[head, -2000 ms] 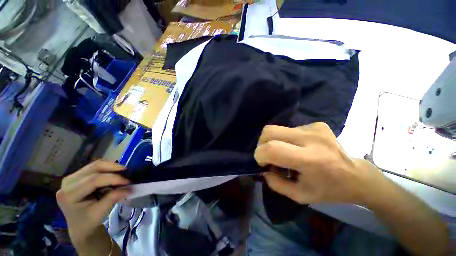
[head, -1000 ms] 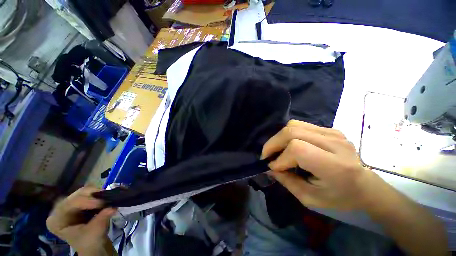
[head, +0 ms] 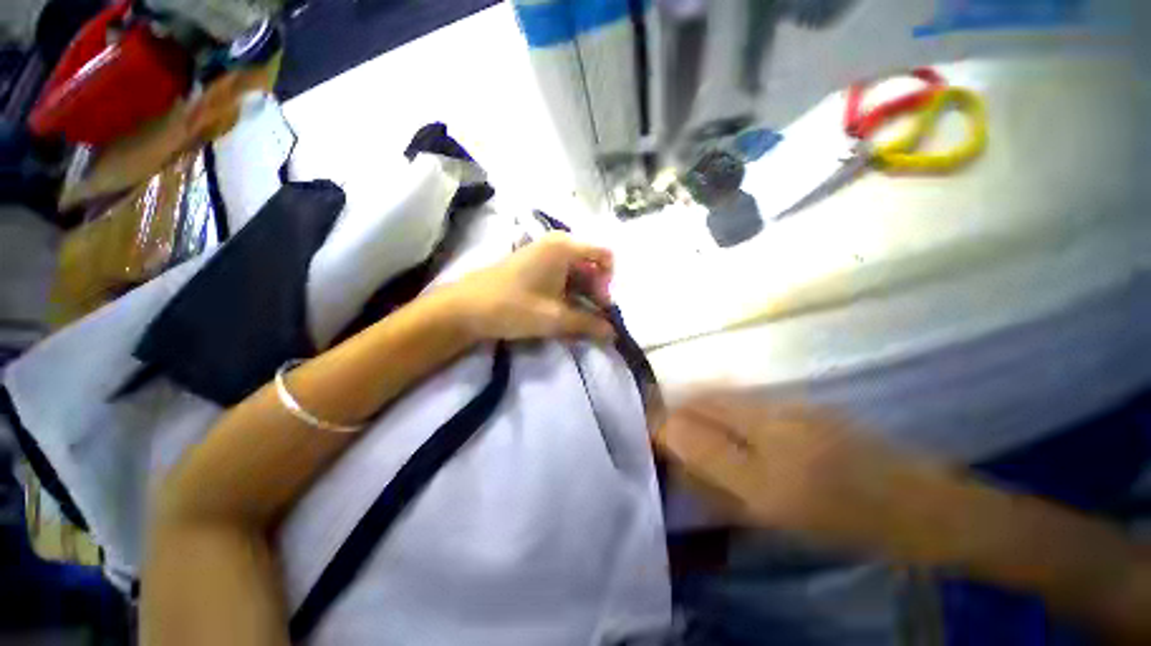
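A pale grey garment panel (head: 543, 505) with black stripes lies over the table edge and hangs toward the lap. My left hand (head: 555, 290) pinches its edge close in front of the sewing machine's needle area, fingertips closed on the cloth. A bracelet is on the left wrist. My right hand (head: 745, 448) is blurred at the panel's right edge, beside a black strip (head: 631, 360); whether it grips the cloth cannot be told. A black cloth part (head: 246, 297) lies left of my left forearm.
The sewing machine head (head: 587, 88) stands just beyond my left hand. Scissors with red and yellow handles (head: 928, 139) lie on the bed at right. A grey knob-like part (head: 735, 217) is beside the needle area. A cardboard box (head: 126, 240) and a red object (head: 114, 82) are at left.
The view has turned toward the machine. The black cloth stretched between both hands is replaced by the pale striped side. My left hand has moved from far left to near the needle.
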